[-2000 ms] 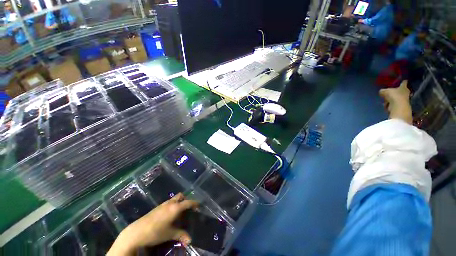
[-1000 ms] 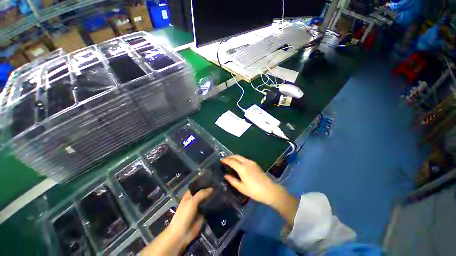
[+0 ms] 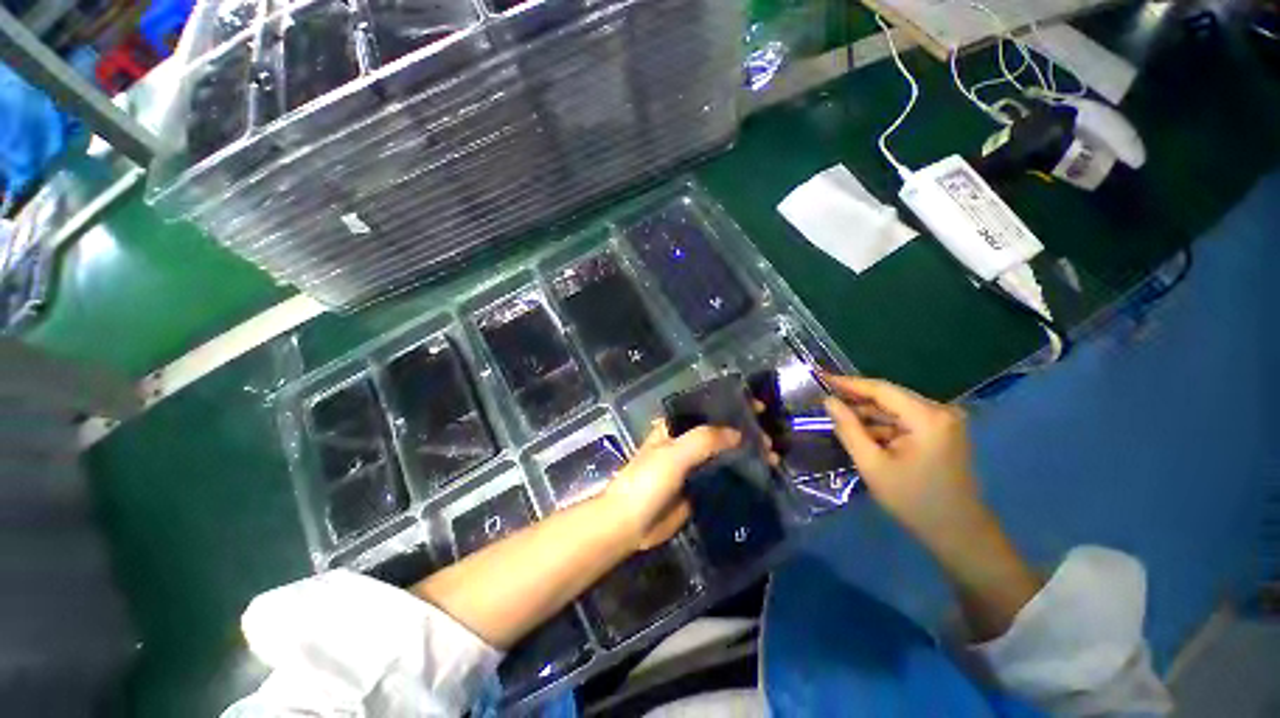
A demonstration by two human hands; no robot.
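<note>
A clear blister tray (image 3: 438, 337) with two rows of pockets holding dark smartphones lies on the green bench mat. My left hand (image 3: 671, 477) is closed around a dark smartphone (image 3: 734, 512), held tilted over the right part of the tray, thumb on its face. My right hand (image 3: 905, 442) is at the tray's right end, thumb and fingers pinched at the edge of another smartphone (image 3: 807, 435), which looks partly raised from its pocket. The phone in the top right pocket (image 3: 688, 269) shows a faint bluish screen.
A tall stack of filled blister trays (image 3: 520, 147) stands behind the working tray. A white paper slip (image 3: 847, 218), a white power strip (image 3: 971, 218) with cables and a dark-and-white device (image 3: 1053, 143) lie at the back right. Blue floor (image 3: 1123, 421) lies beyond the bench edge.
The view has turned down towards the tray. My right hand came in from far right and is now at the right-end phone. My left hand still holds the dark phone. The top right screen's lettering has gone.
</note>
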